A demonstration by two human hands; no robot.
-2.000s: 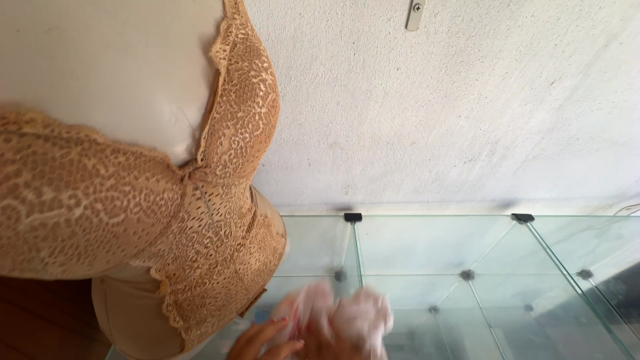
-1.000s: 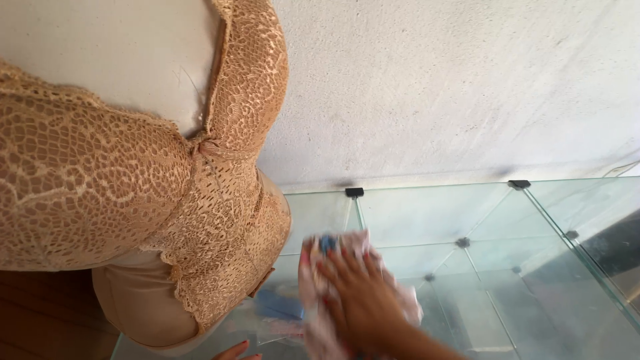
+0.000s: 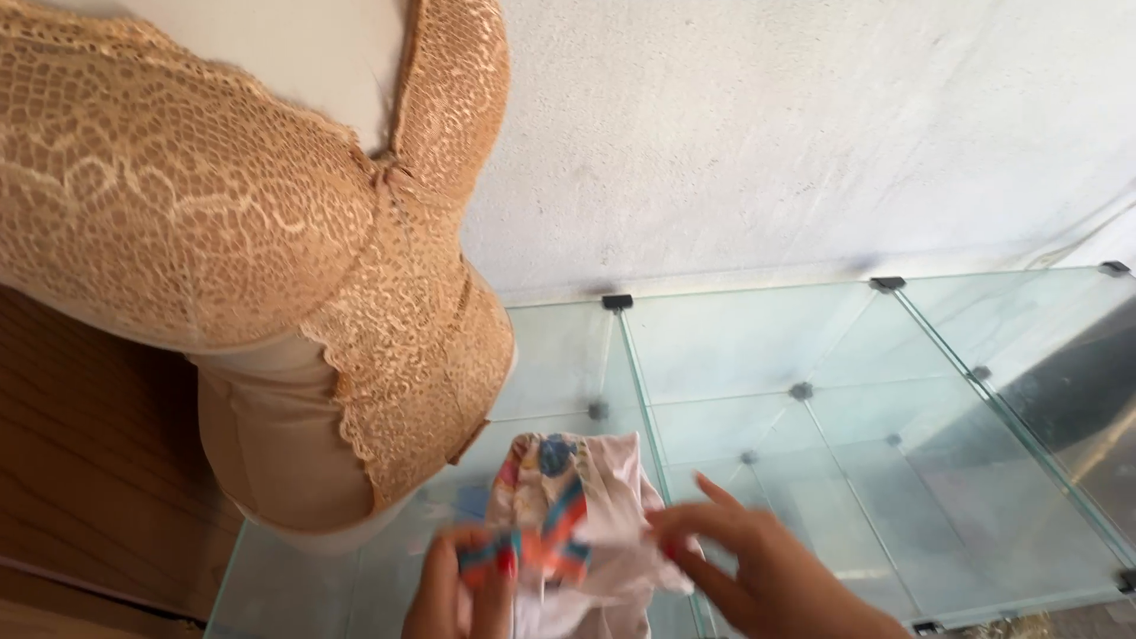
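A pale pink cloth (image 3: 608,497) with a printed pattern lies over the glass top at the lower middle. My left hand (image 3: 466,577), with red nails, pinches a blurred orange and blue piece (image 3: 541,546) between thumb and fingers, over the cloth's left part. Whether that piece belongs to the cloth I cannot tell. At the cloth's right edge is my right hand (image 3: 754,559), its fingers bent and blurred; whether they grip the fabric is unclear.
A mannequin torso in tan lace lingerie (image 3: 399,355) stands close on the left, by brown wood (image 3: 89,426). Glass display shelving (image 3: 737,337) with black corner clips (image 3: 617,302) runs along a white wall (image 3: 754,133).
My right hand, flat on the cloth a second ago, has moved to its right side with fingers bent. My left hand has come further into view and now holds the orange and blue piece.
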